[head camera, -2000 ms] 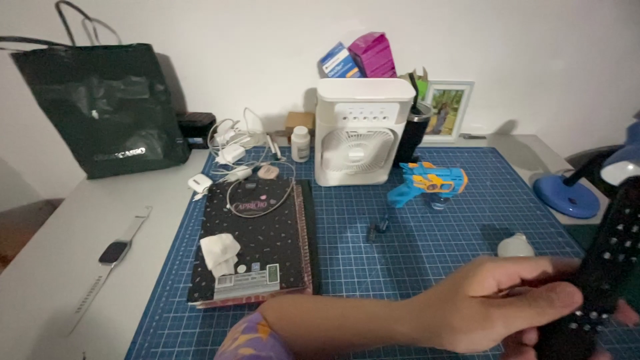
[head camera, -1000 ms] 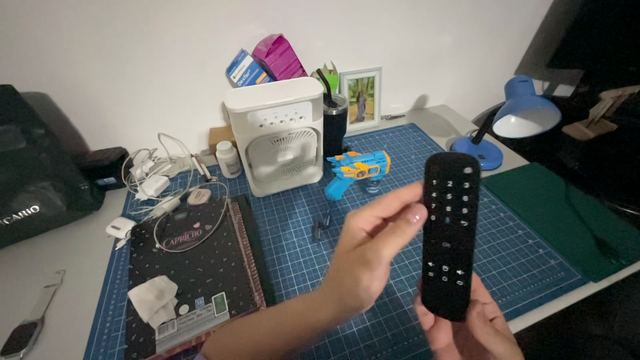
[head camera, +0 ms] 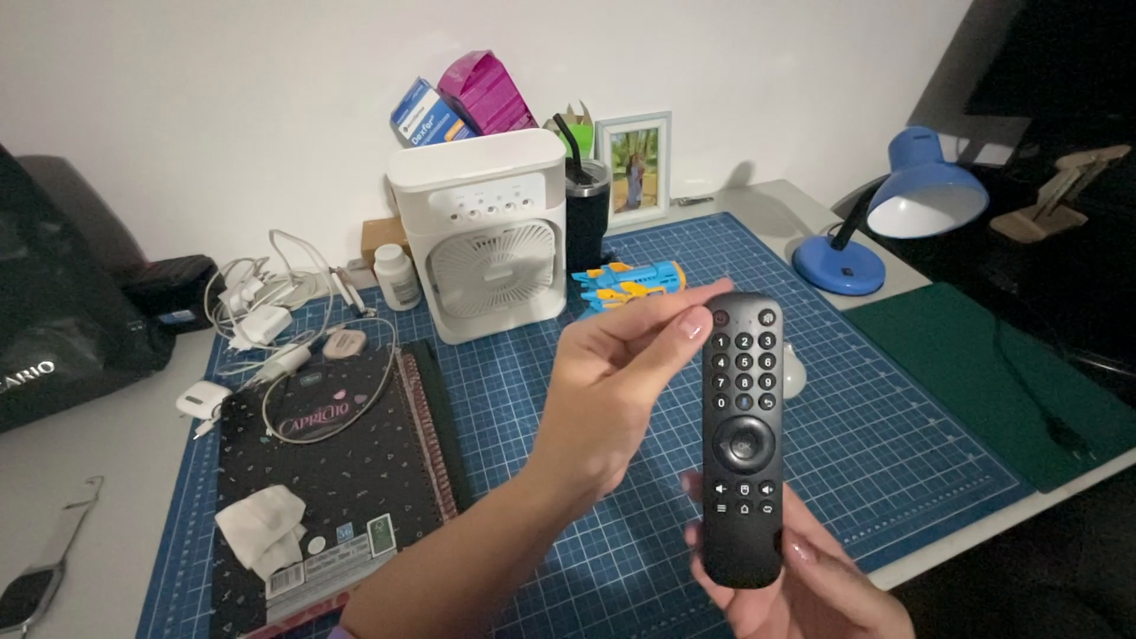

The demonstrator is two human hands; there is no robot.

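A black remote control [head camera: 743, 541] stands nearly upright, its buttons facing the camera, above a blue cutting mat [head camera: 621, 550]. My right hand [head camera: 808, 568] grips its lower end, thumb on the right edge and fingertips at the left. At its top left corner, my left hand [head camera: 612, 390] pinches the remote between thumb and fingers. Behind my left hand lies a blue and orange toy gun [head camera: 635, 280], partly hidden. A white light bulb [head camera: 792, 373] shows just right of the remote, partly covered by it.
A white desk fan [head camera: 493, 266], a pill bottle [head camera: 397, 280] and a black tumbler [head camera: 586, 217] stand at the back. Tangled white cables [head camera: 266, 328] and a crumpled tissue [head camera: 264, 530] lie on a black notebook [head camera: 355, 461]. A blue lamp [head camera: 839, 264] stands right, a smartwatch [head camera: 31, 595] lies left.
The remote, tilted and partly out of frame at the lower right two seconds ago, is now upright near the middle right. My left hand has moved up to its top corner. The view has swung right.
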